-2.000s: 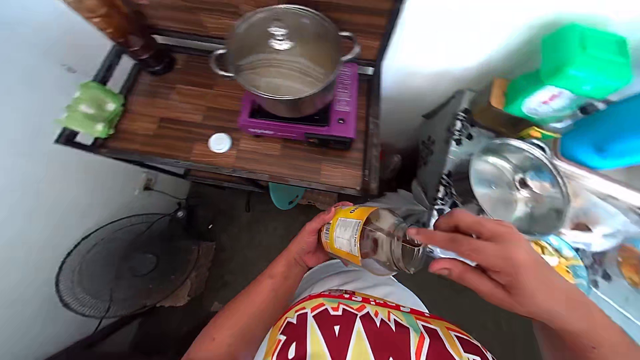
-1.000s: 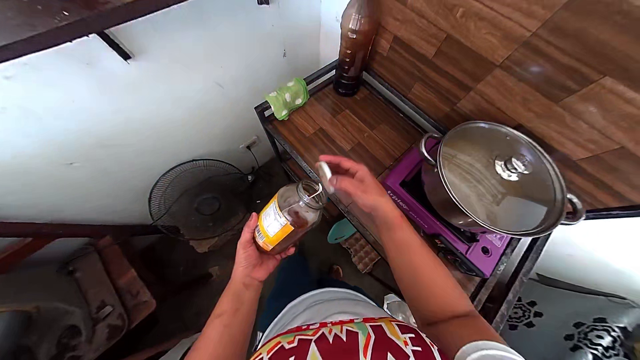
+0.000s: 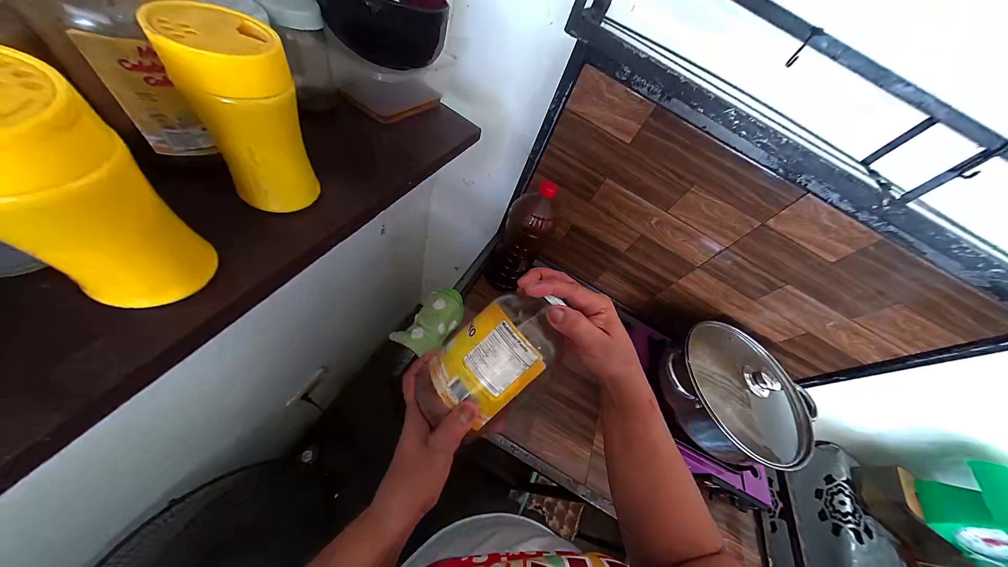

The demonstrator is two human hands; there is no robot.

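My left hand [image 3: 441,425] grips the lower part of a clear jar with a yellow label [image 3: 492,362], which is tilted with its mouth toward the upper right. My right hand [image 3: 579,319] is at the mouth, its fingers closed on a white lid [image 3: 554,301], of which only the edge shows. Whether the lid sits on the rim is hidden by the fingers. Just behind the jar, a green dotted cloth [image 3: 438,319] lies at the table's corner, and a dark bottle with a red cap [image 3: 529,228] stands beyond my right hand.
A lidded steel pot [image 3: 744,394] sits on a purple portable gas stove [image 3: 728,476] at the right. At the upper left, a dark shelf [image 3: 378,185] holds yellow containers [image 3: 260,118] and jars. A fan [image 3: 228,512] is low at the left. Green containers [image 3: 957,504] are at the lower right.
The white lid lay on the table two seconds ago; one second ago my right hand held it up beside the jar's mouth, and now it is at the mouth. The view has swung toward the shelf.
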